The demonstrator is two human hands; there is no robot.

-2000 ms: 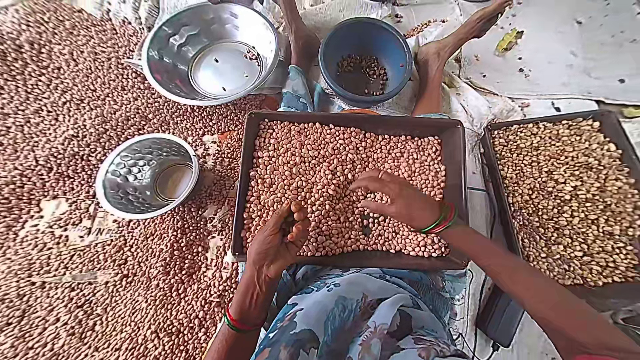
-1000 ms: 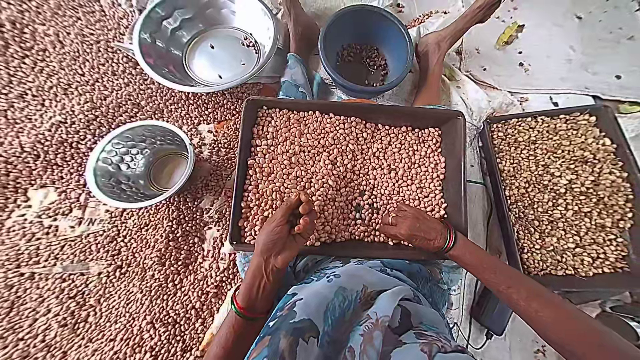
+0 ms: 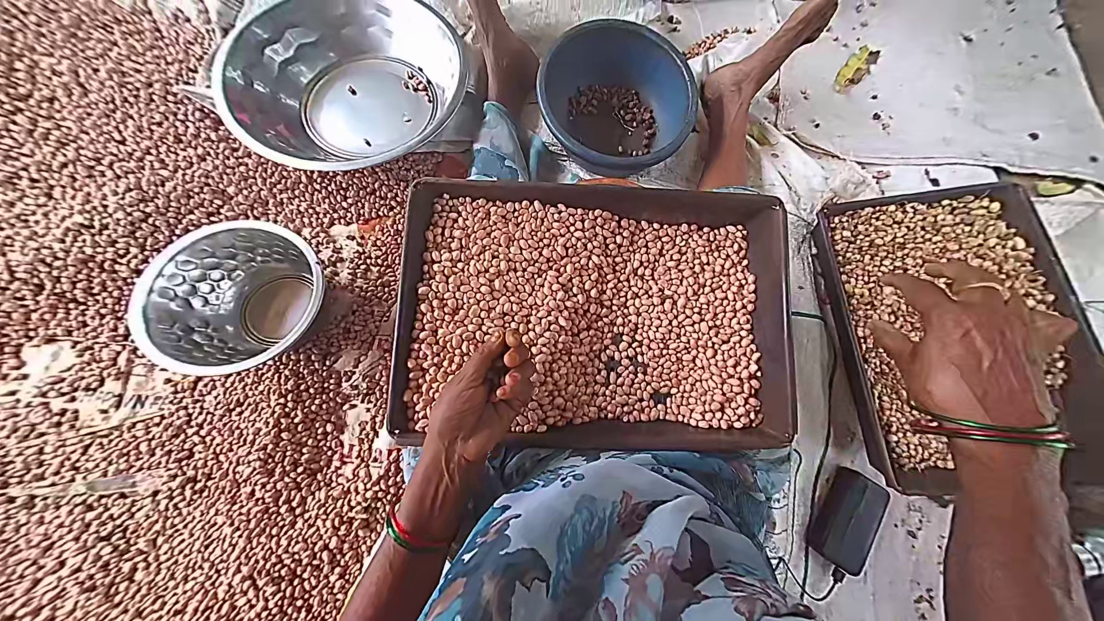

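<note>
On my lap lies a dark rectangular tray (image 3: 772, 319) spread with pinkish-brown nuts or beans (image 3: 552, 259); small patches of its bottom show through. My left hand (image 3: 483, 397) hovers over the tray's lower left part, fingers curled; whether something sits between them cannot be told. My right hand (image 3: 970, 345) is spread, palm down, over a second dark tray (image 3: 880, 448) at the right. That tray holds paler, yellowish-brown pieces (image 3: 931, 233), which the fingers touch or nearly touch.
A blue bowl (image 3: 617, 52) with some dark pieces stands between the feet. A large steel basin (image 3: 362, 112) and a smaller dimpled steel bowl (image 3: 224, 297) are at the left, amid a wide spread of nuts or beans (image 3: 129, 552). A black power adapter (image 3: 848, 520) lies between lap and right tray.
My right hand has moved from the lap tray to the right tray, its fingers now spread. My left hand has stayed over the lower left part of the lap tray.
</note>
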